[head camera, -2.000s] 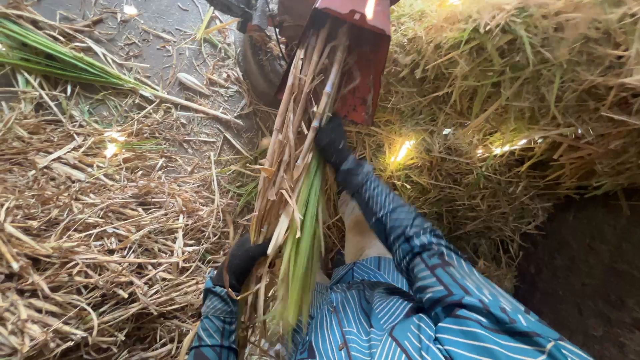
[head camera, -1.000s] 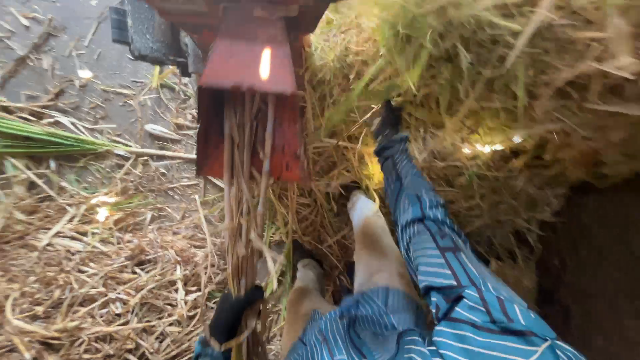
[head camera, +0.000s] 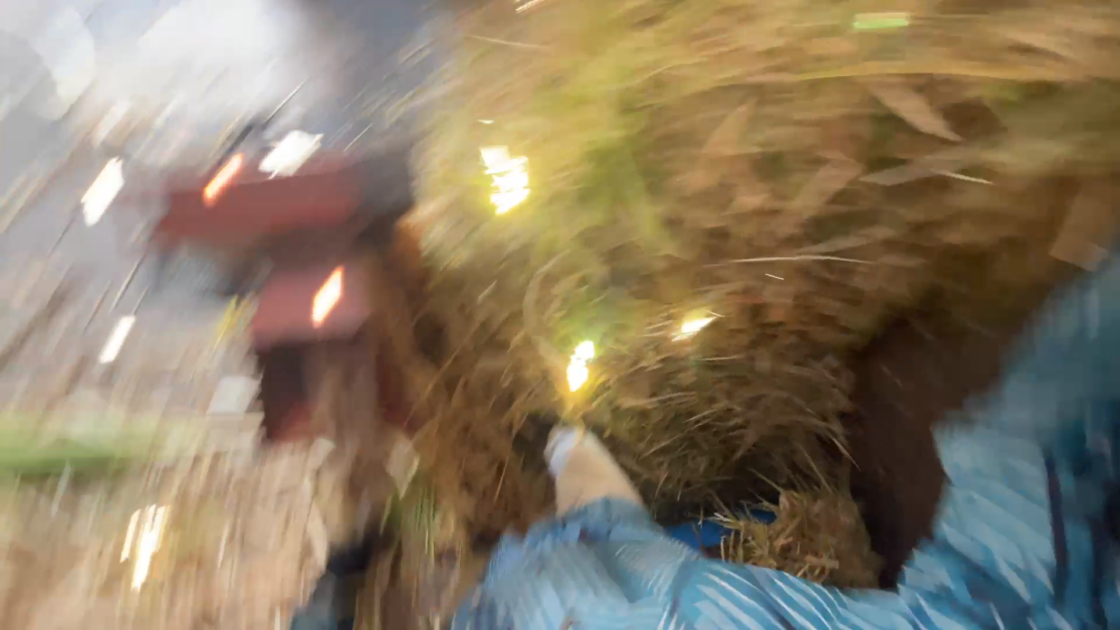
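The view is strongly blurred. My left hand (head camera: 350, 560), in a dark glove, is at the bottom left, closed around the lower part of a bundle of dry stalks (head camera: 346, 437). The stalks run up into the opening of a red metal feed chute (head camera: 311, 302) on a machine. Fingers and single stalks cannot be made out. My right hand is outside the view; only its blue patterned sleeve (head camera: 1041, 420) shows at the right edge.
A large heap of chopped straw and grass (head camera: 744, 219) fills the upper middle and right. Dry stalks (head camera: 192, 542) litter the ground at lower left, beside a blurred green bundle (head camera: 70, 446). My leg (head camera: 591, 472) is at the heap's foot.
My right hand, on the stalks two seconds ago and over the straw one second ago, has left the view. The green stalks no longer show by my left hand. The view has swung right.
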